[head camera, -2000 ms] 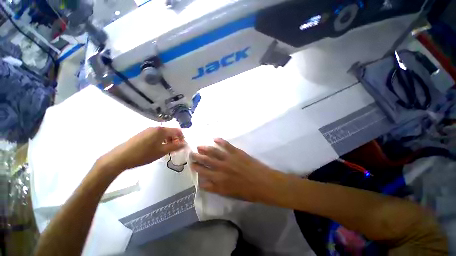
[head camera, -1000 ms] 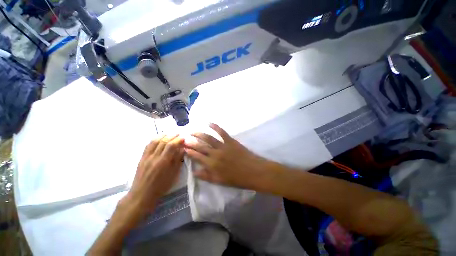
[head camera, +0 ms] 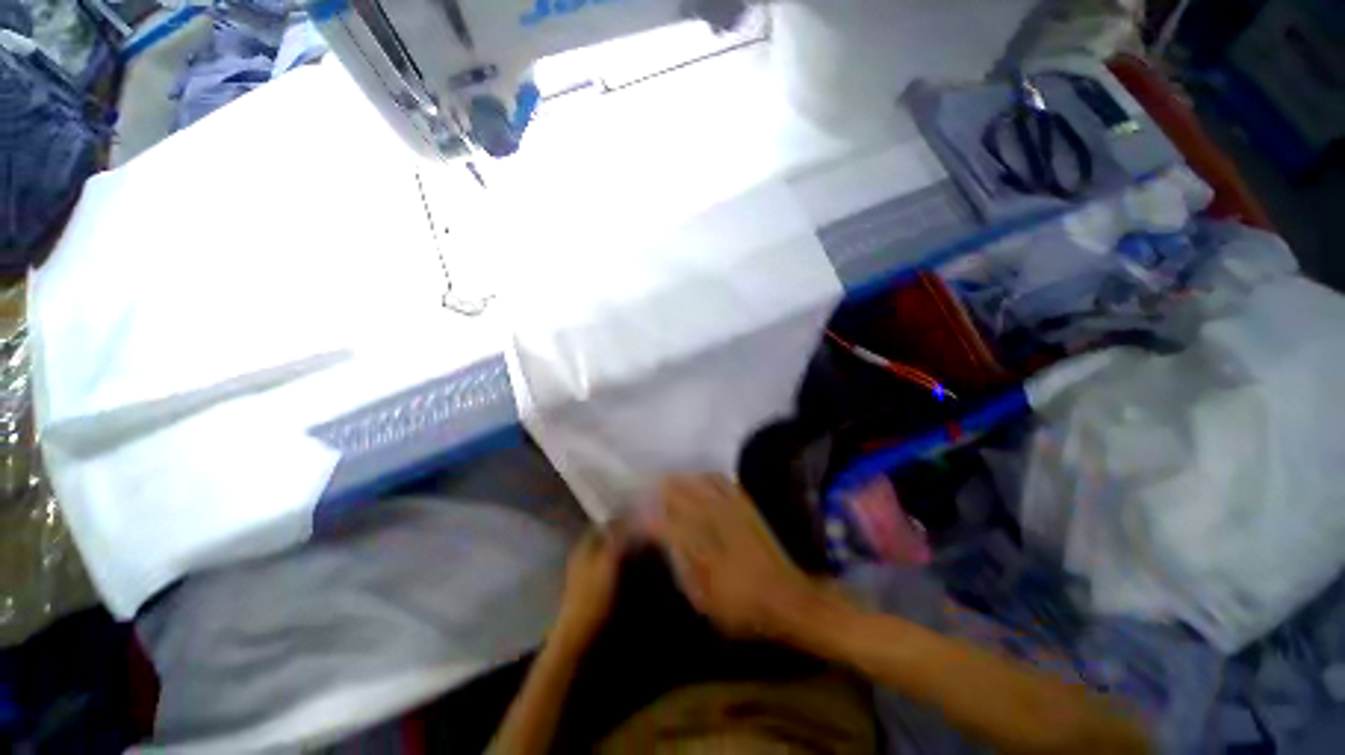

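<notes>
A white cut panel (head camera: 664, 339) runs from the sewing machine's bed over the blue front edge towards my lap. My left hand (head camera: 592, 572) and my right hand (head camera: 716, 549) are close together at its lower end, both blurred; the right fingers are on the cloth and the left fingertips are at its lower corner. The needle area (head camera: 480, 140) is at the top, with the presser foot hard to make out in the glare. A dark thread (head camera: 443, 251) runs from there over the white surface to a small loop.
Broad white layers (head camera: 192, 325) lie left of the needle. The grey ruler (head camera: 421, 416) follows the front edge. Black-handled scissors (head camera: 1037, 151) lie on grey cloth at the right. Grey cloth (head camera: 369, 590) hangs below the edge; crumpled white fabric (head camera: 1210, 443) is at right.
Both hands have moved from beside the needle down to the panel's lower end near my lap. The view has tilted down, so the machine sits higher. The thread now shows in full.
</notes>
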